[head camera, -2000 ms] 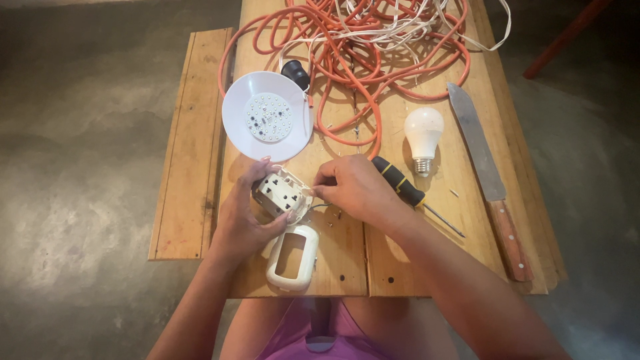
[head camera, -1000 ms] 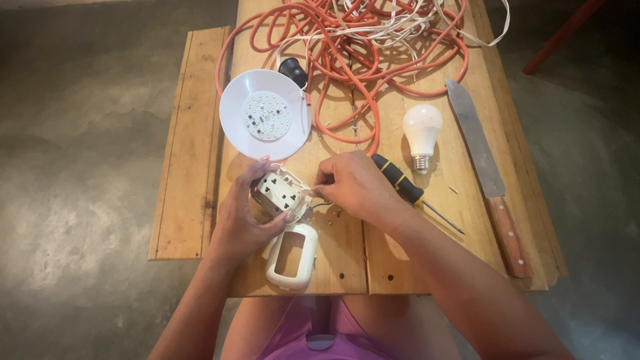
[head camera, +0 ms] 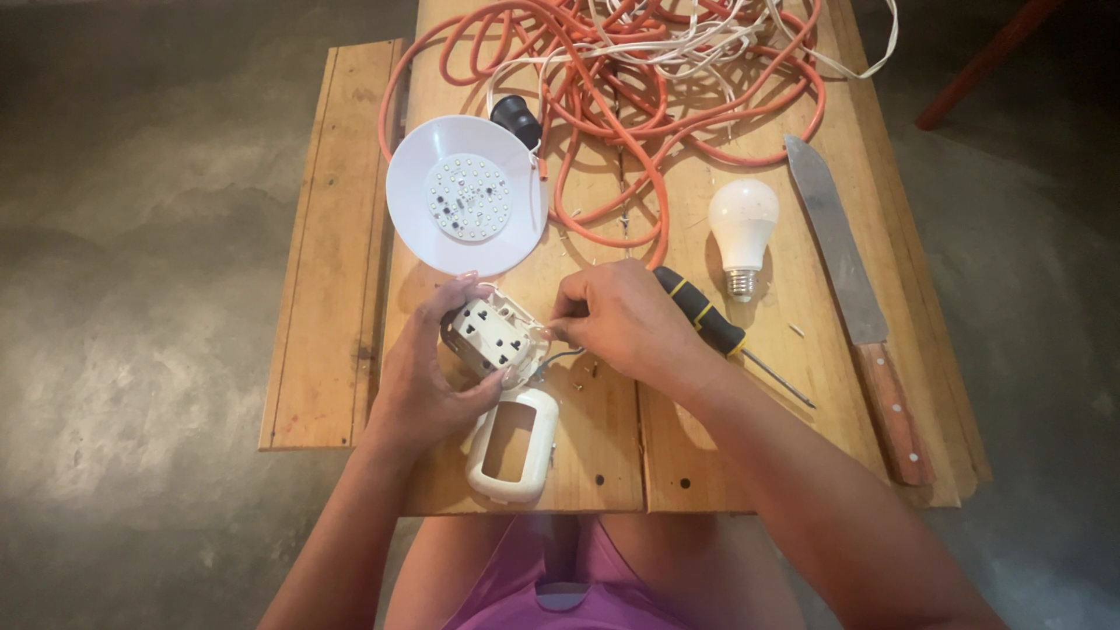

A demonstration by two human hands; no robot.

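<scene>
My left hand (head camera: 437,376) grips a white double electrical outlet (head camera: 496,334) by its side, thumb at the lower edge and fingers at the upper one. The bent fingers of my right hand (head camera: 617,319) meet at the outlet's right edge; whether they pinch a part or a wire there cannot be told. A thin dark wire (head camera: 560,354) runs from the outlet toward the underside of my right hand. Just below the outlet lies a white cover frame (head camera: 546,429) with a rectangular opening. A black and yellow screwdriver (head camera: 722,328) rests to the right of my right hand.
A round white LED lamp (head camera: 407,197) lies behind my left hand, beside a black lamp socket (head camera: 516,121). Tangled orange cable (head camera: 656,197) and white wire (head camera: 892,39) cover the far part. At right are a white bulb (head camera: 744,223) and a large knife (head camera: 840,245) with a wooden handle.
</scene>
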